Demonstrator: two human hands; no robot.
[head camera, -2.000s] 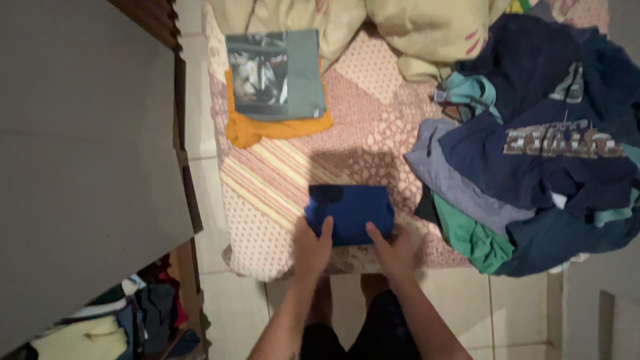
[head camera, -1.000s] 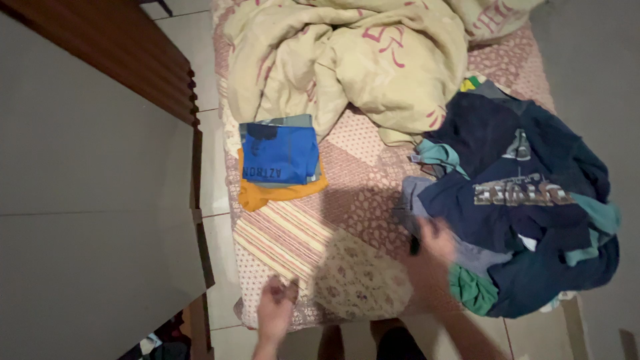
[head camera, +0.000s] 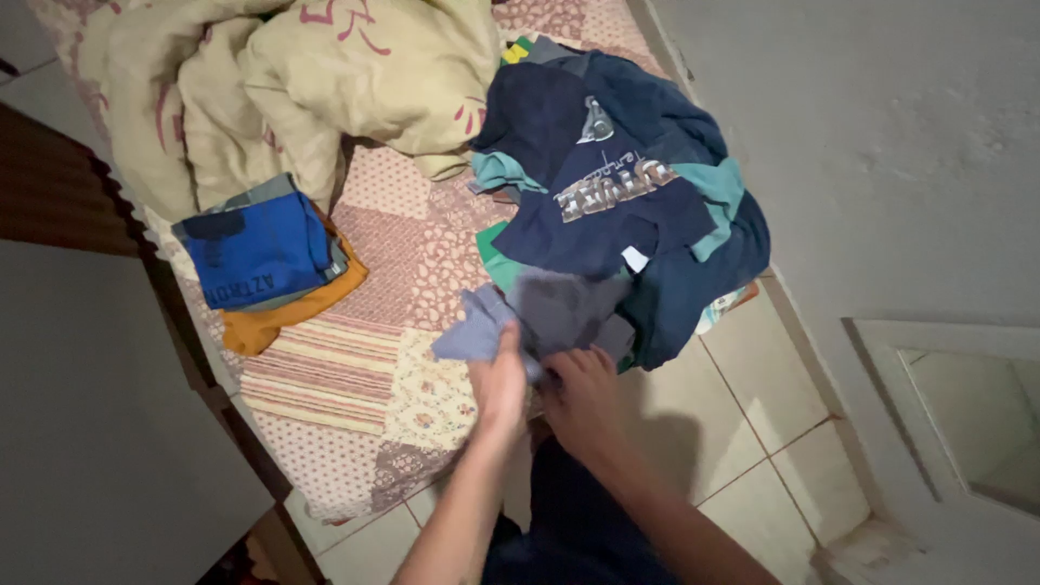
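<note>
A grey-blue garment (head camera: 561, 305) lies at the near edge of the heap of clothes, partly over a green one (head camera: 497, 258). My left hand (head camera: 500, 378) is against its left part, thumb up; whether the fingers grip it is unclear. With bent fingers, my right hand (head camera: 581, 390) pinches the garment's lower edge. Beyond them spreads a navy printed shirt (head camera: 601, 203) with teal cloth (head camera: 719, 207). To the left, a folded blue shirt (head camera: 260, 252) rests on grey-green and orange folded garments (head camera: 284, 313).
A patchwork-patterned cover (head camera: 325, 374) lies over the bed beneath the clothes. The rumpled cream blanket (head camera: 325, 81) covers its far left part. A grey panel (head camera: 97, 406) stands at the left, a wall (head camera: 877, 162) at the right, and floor tiles (head camera: 731, 422) show below.
The folded blue shirt was in my hands two seconds ago and now lies on the left stack. Both hands have come together at the grey-blue garment. The view has swung right.
</note>
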